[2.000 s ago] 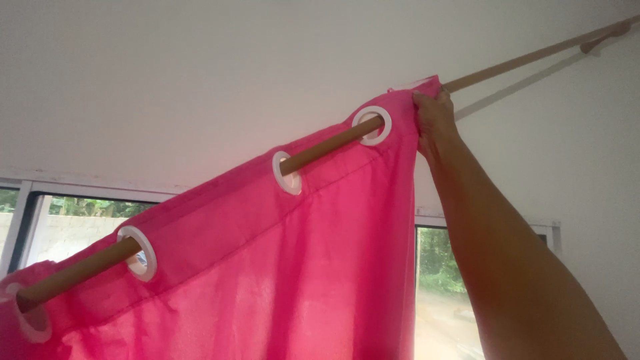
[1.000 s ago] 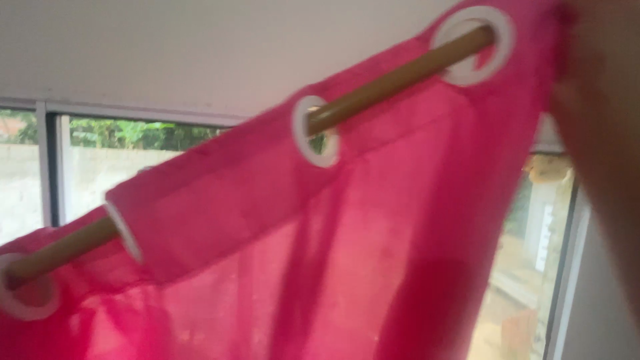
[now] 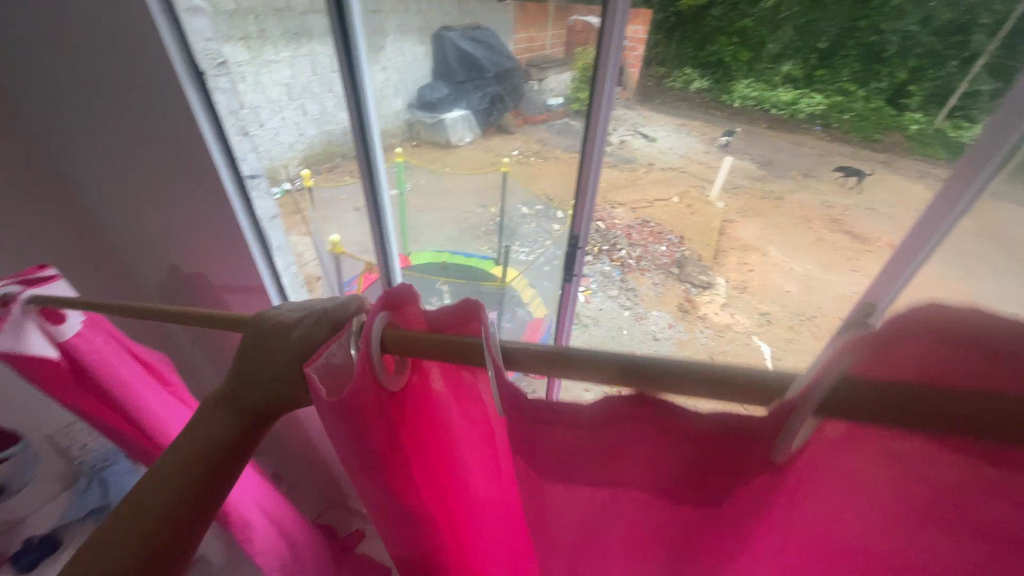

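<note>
My left hand (image 3: 276,356) reaches in from the lower left and is closed around a wooden curtain rod (image 3: 592,364). Its fingertips lie against the top edge of a bright pink curtain (image 3: 448,480). The rod passes through the curtain's white grommets (image 3: 392,360), and the fabric is bunched just right of the hand. Another pink curtain section (image 3: 152,392) hangs from the rod's far left end, with a bare length of rod between it and my hand. My right hand is out of view.
Behind the rod stands a window with metal frames (image 3: 588,192). Outside are a trampoline (image 3: 464,272), rubble and a dark animal (image 3: 852,174). Light blue cloth (image 3: 100,480) and other items lie below at the lower left.
The view has swung down toward the window. The hand at the curtain's top corner two seconds ago, its arm coming from the right, is gone from there; my left hand now shows on the rod.
</note>
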